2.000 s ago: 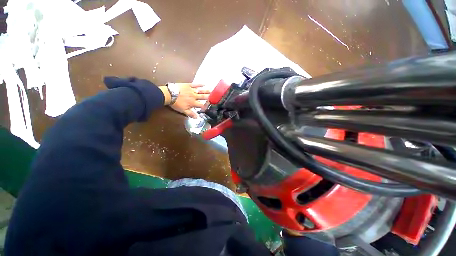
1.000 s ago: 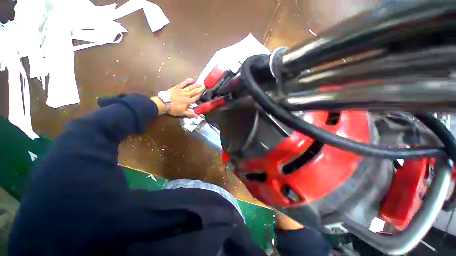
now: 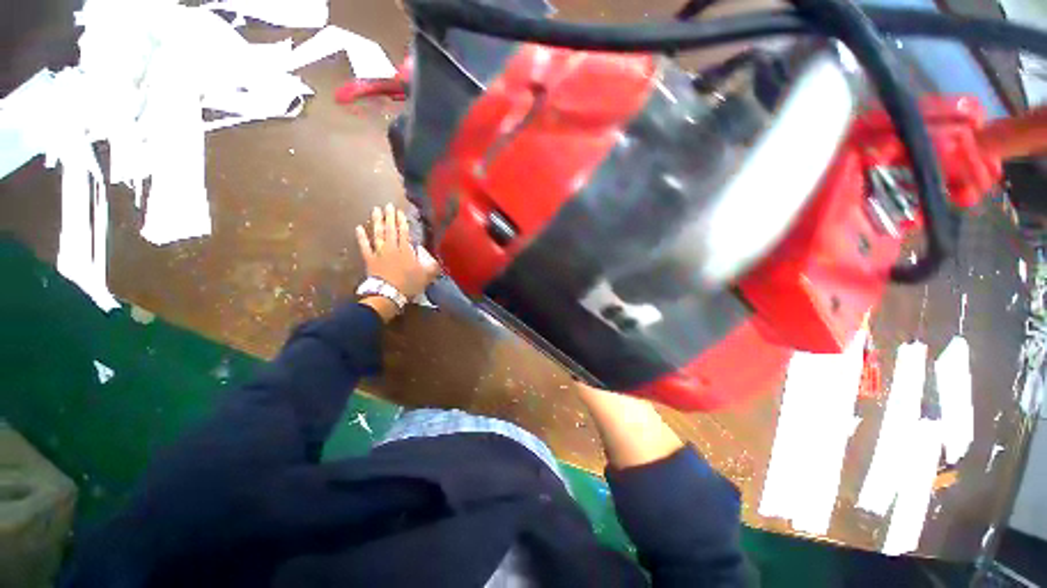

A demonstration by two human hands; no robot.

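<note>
The red and black cloth cutting machine (image 3: 551, 195) fills the upper middle of the view, blurred in places. A red lever (image 3: 373, 90) sticks out at its left. My left hand (image 3: 396, 255) lies flat with fingers apart on the brown table, close to the machine's left side; a watch is on the wrist. A small bit of white fabric (image 3: 427, 301) shows beside this hand. My right hand is hidden behind the machine housing; only the wrist and forearm (image 3: 631, 427) show below it.
White fabric scraps (image 3: 172, 69) are heaped at upper left. White cut strips (image 3: 813, 442) lie at right, with a small red-orange item (image 3: 870, 373) among them. The brown table (image 3: 287, 218) has a green side. Black cable (image 3: 896, 126) loops over the machine.
The machine has turned and shows more of its housing; its tubes have left view. My left hand has shifted left and down, fingers now pointing up. The strips at right have come into view.
</note>
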